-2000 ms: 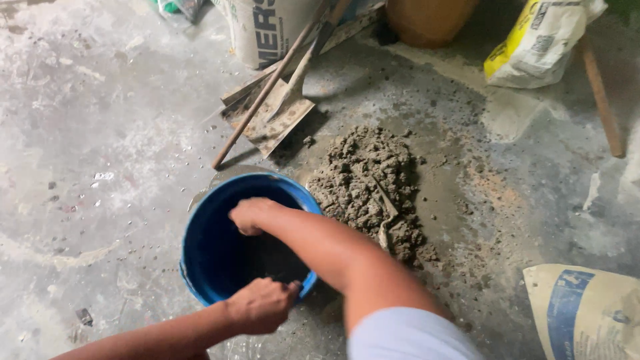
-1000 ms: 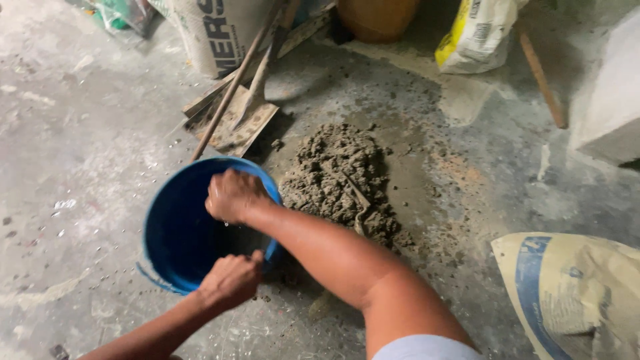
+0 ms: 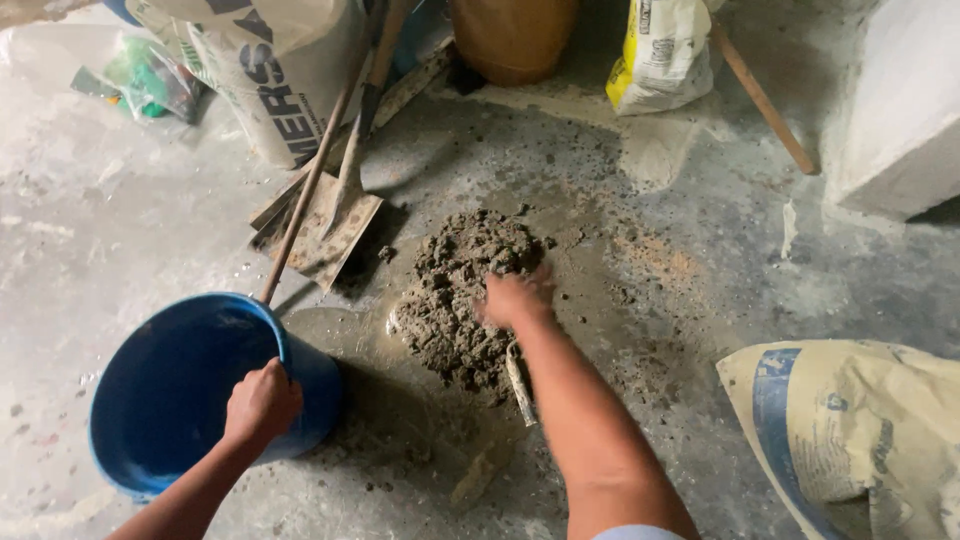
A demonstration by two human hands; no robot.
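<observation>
A blue plastic bucket (image 3: 311,382) stands at the lower left, its mouth tilted toward the left. My left hand (image 3: 264,403) is closed on its right rim. To the right, a heap of wet mortar (image 3: 465,300) lies on the concrete floor. My right hand (image 3: 517,296), blurred, is at the heap's right side with fingers spread; whether it touches the mortar or holds any cannot be told. A mortar-caked handle or stick (image 3: 520,386) pokes out of the heap just below that hand. The bucket's bottom is dark.
A flat shovel (image 3: 337,217) and a thin rod (image 3: 307,187) lean behind the bucket, near a large white sack (image 3: 277,82). Farther back are a brown container (image 3: 514,37), a yellow-and-white bag (image 3: 664,60) and a wooden stick (image 3: 765,105). A cement bag (image 3: 847,427) lies lower right, below a white block (image 3: 900,112).
My right hand has left the bucket's mouth and moved right to the mortar heap. My left hand remains at the bucket's rim, and the bucket is now more tilted.
</observation>
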